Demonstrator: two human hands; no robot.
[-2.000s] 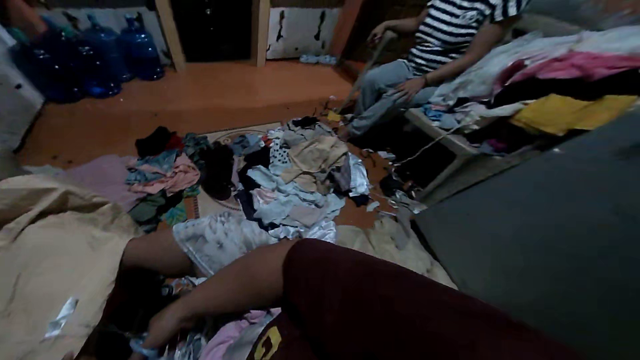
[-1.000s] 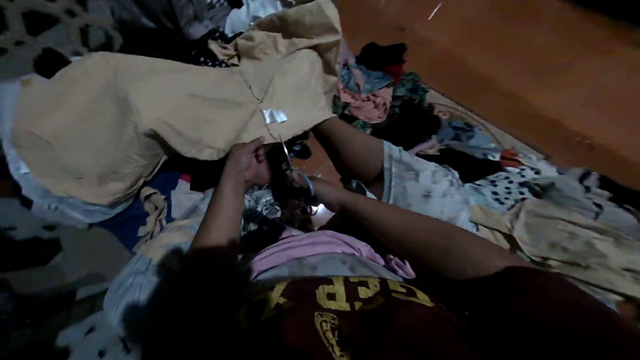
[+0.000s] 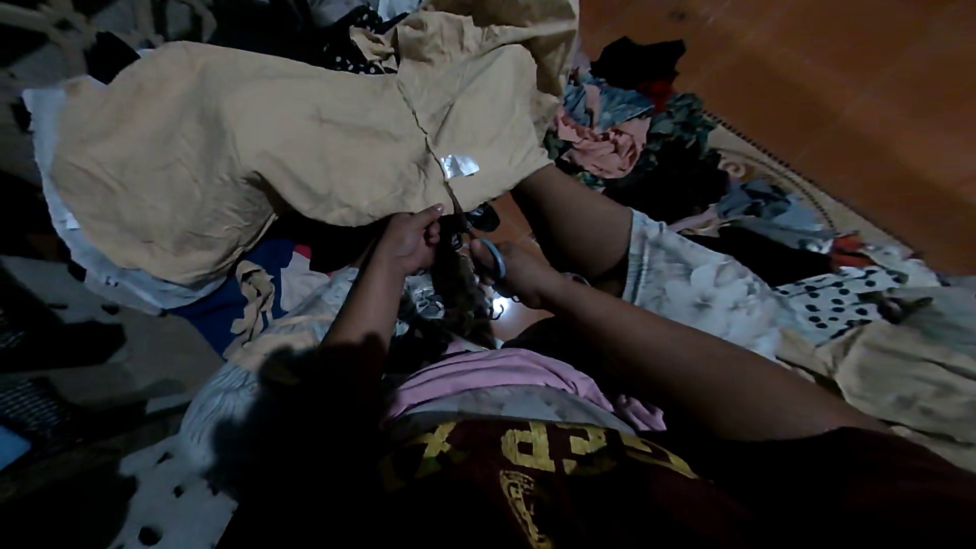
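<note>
A large tan cloth (image 3: 305,137) spreads over my leg and off to the left, with a dark seam or cut line running down to its near edge. My left hand (image 3: 412,238) pinches that near edge beside the line. In my right hand (image 3: 518,267) is a pair of scissors (image 3: 494,258) with a blue handle, its blades at the cloth's edge at the lower end of the line. How far the blades are apart cannot be told. A shiny pale tag (image 3: 460,166) lies on the cloth just right of the line.
Heaped clothes (image 3: 610,137) lie on the orange tiled floor at the upper right, beside a patterned mat (image 3: 808,183). Dotted white cloth (image 3: 839,297) and more tan fabric (image 3: 907,374) are at the right. Pink cloth (image 3: 503,377) rests at my lap.
The view has swung down and left since the first frame, where another person sat at the upper right. Between the last two frames both hands stay at the tan cloth's edge.
</note>
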